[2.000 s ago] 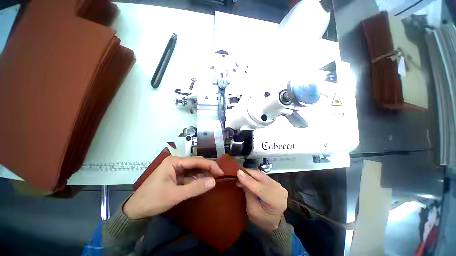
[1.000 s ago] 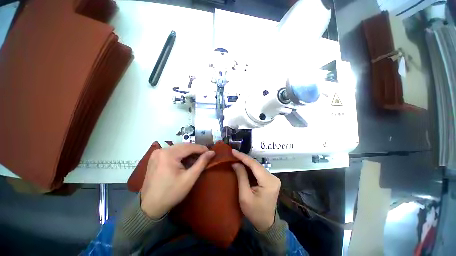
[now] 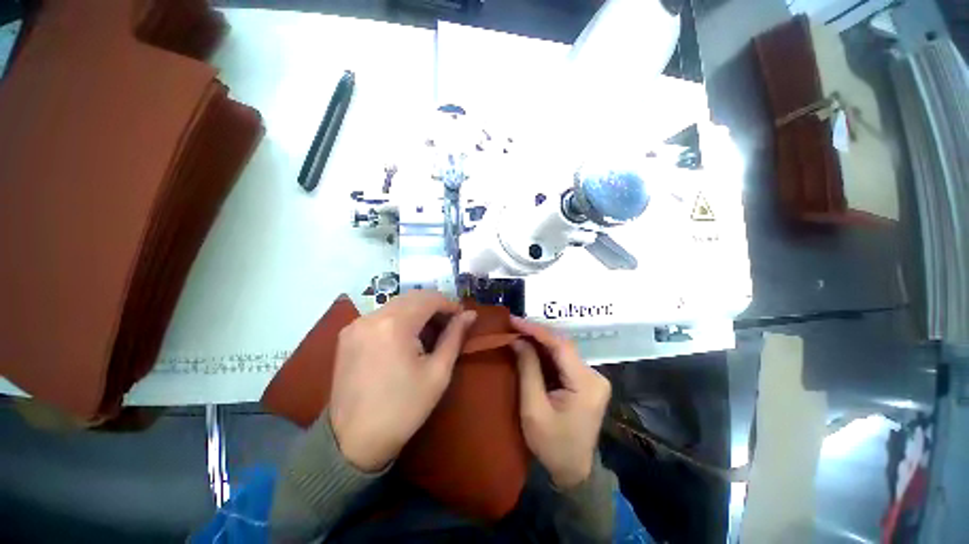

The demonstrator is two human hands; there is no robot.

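Note:
A red-brown leather panel (image 3: 468,436) hangs from the front of the sewing machine (image 3: 627,276) into my lap, with another part of it showing left of my left hand. My left hand (image 3: 393,372) pinches the left end of a folded edge (image 3: 494,341) between thumb and finger. My right hand (image 3: 561,404) pinches the right end of the same fold. The fold lies just below the needle area (image 3: 468,285). The panel's tip reaches the machine there; whether it is under the presser foot cannot be told.
A thick stack of red-brown panels (image 3: 96,213) lies on the white table (image 3: 255,255) at the left. A dark pen-like stick (image 3: 326,132) lies beside it. A tied brown bundle (image 3: 804,138) with a white tag lies on the grey metal table (image 3: 861,287) at the right.
My hands and the folded edge have moved up closer to the needle area. The view has shifted slightly, so the table things appear further left. Both hands still pinch the panel.

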